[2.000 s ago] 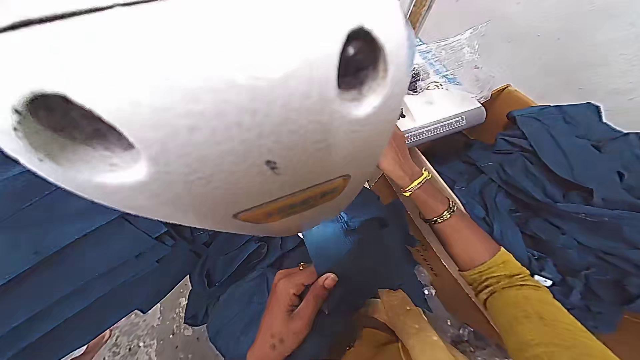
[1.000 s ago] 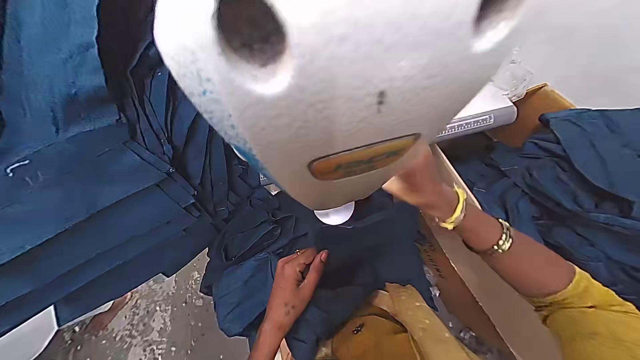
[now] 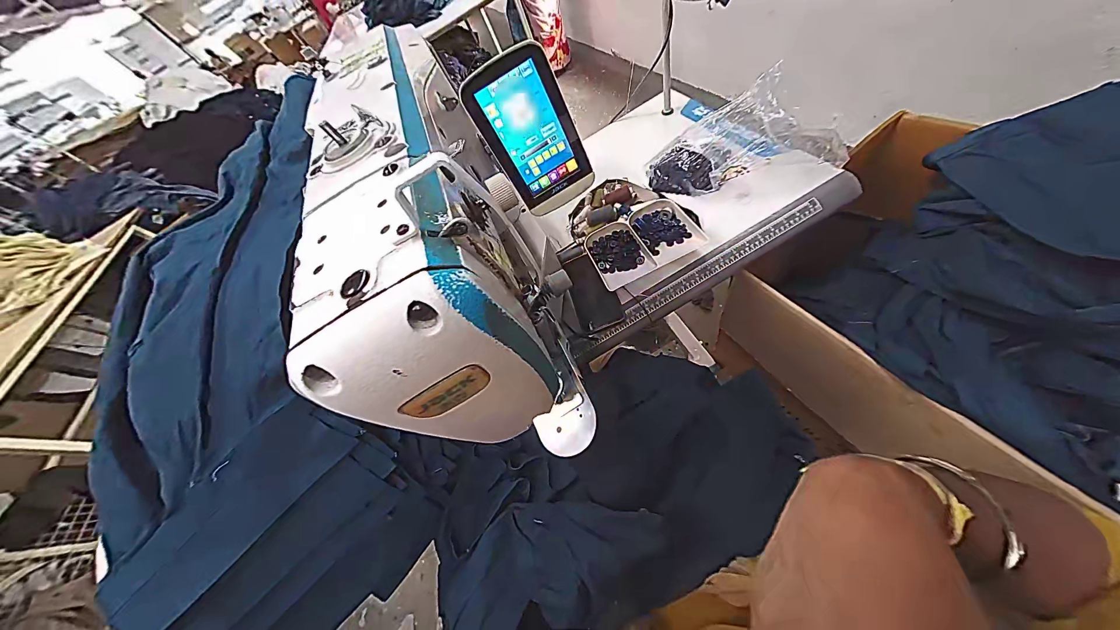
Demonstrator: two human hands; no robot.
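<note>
A white and teal Jack sewing machine head (image 3: 420, 341) stands over dark blue cloth (image 3: 647, 464) at its front. Its clear lit guard (image 3: 567, 427) hangs just above that cloth. Very near the camera at the lower right is my right hand (image 3: 862, 542), with metal bangles at the wrist; its fingers cannot be made out, nor whether it holds anything. My left hand is not in view. Beside the machine, a divided white tray (image 3: 643, 241) holds dark blue buttons. A control panel with a lit screen (image 3: 528, 127) stands behind the tray.
Folded blue cloth (image 3: 254, 525) is piled left of the machine. A cardboard box (image 3: 862, 372) borders more blue cloth (image 3: 980, 324) at the right. On the white table (image 3: 770, 197), edged with a ruler, lie thread spools (image 3: 604, 210) and a clear plastic bag (image 3: 735, 144).
The view has swung back and up, showing the whole machine head. My right hand has come from beside the machine toward the camera. My left hand, earlier on the cloth, is out of sight.
</note>
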